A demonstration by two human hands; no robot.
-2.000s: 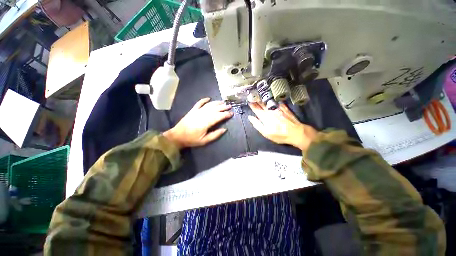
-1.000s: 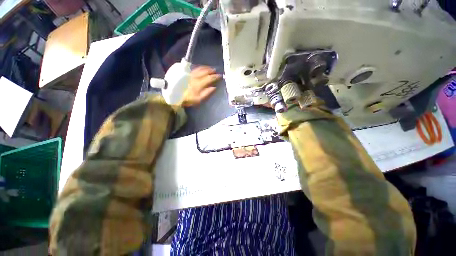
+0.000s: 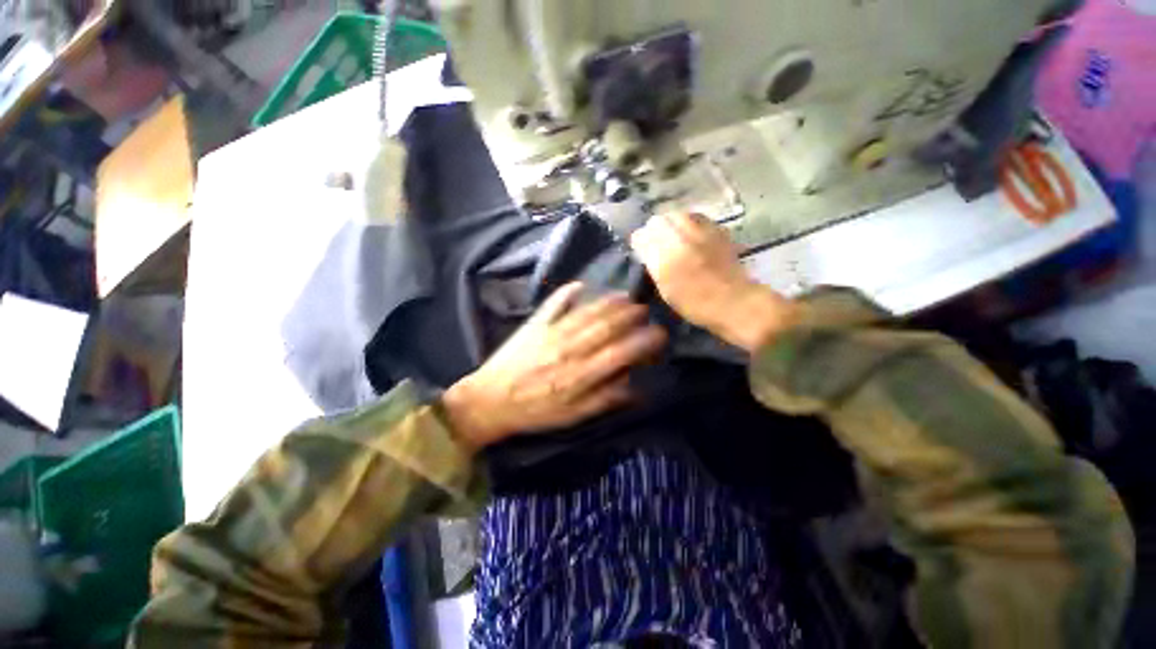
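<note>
A dark grey and black garment piece [image 3: 444, 279] lies bunched in front of the sewing machine [image 3: 748, 89] and hangs over the table's front edge towards the lap. My left hand [image 3: 571, 361] lies on the cloth, slightly blurred, fingers bent towards the right. My right hand [image 3: 695, 269] grips the cloth's edge just right of the needle area [image 3: 571, 184], fingertips pinched. Whether the cloth is under the presser foot cannot be told.
The white lamp head [image 3: 385, 184] hangs left of the machine. Orange scissor handles [image 3: 1037, 181] and a pink item [image 3: 1097, 89] are at the right end of the white table [image 3: 235, 304]. Green crates stand at the lower left [image 3: 114, 520] and behind the table [image 3: 342, 64].
The garment has been drawn from behind the needle towards the front edge, now bunched and covering the plate's front. Both hands have come back towards me, the right one out from under the machine head.
</note>
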